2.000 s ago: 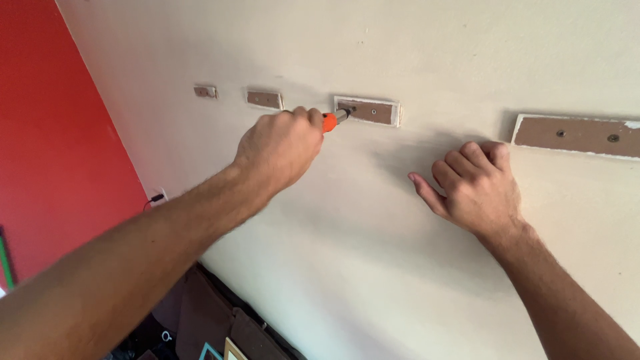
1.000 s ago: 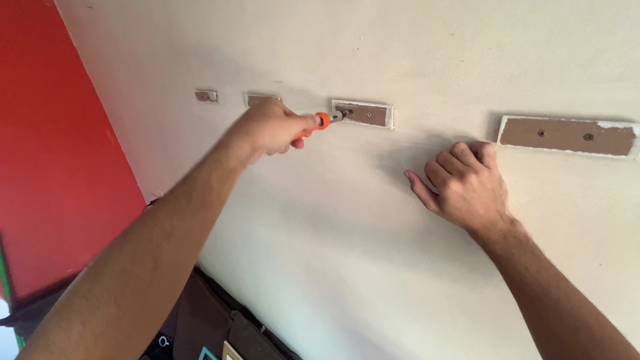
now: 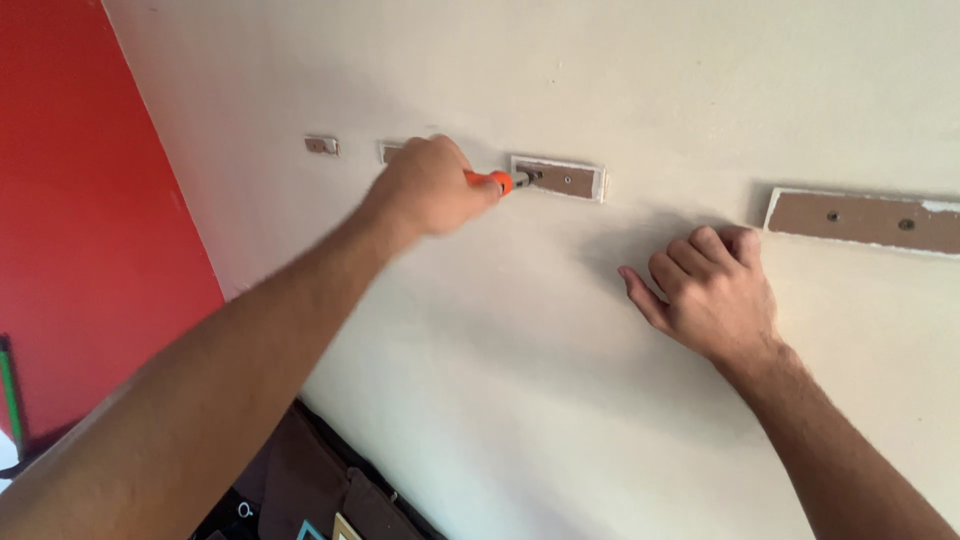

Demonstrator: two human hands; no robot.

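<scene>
My left hand [image 3: 435, 187] grips the orange handle of a screwdriver-like tool [image 3: 501, 181]. Its metal end meets the left screw of a short brown strip with white edges [image 3: 556, 178], fixed to the pale wall; a second screw [image 3: 568, 180] shows to the right. My right hand [image 3: 712, 289] rests against the wall below and left of a longer brown strip [image 3: 870, 221] that has two screws. Its fingers are curled and hold nothing visible, with the thumb apart.
A small brown piece [image 3: 322, 145] and a partly hidden strip [image 3: 390, 153] are on the wall farther left. A red wall [image 3: 112, 195] meets the pale wall at a corner. Dark cushions [image 3: 304, 465], frames [image 3: 343, 527] and a green rod [image 3: 10, 390] lie low at left.
The left hand has changed its pose around the orange handle, while the tool's tip stays at the same strip. The right hand stays against the wall.
</scene>
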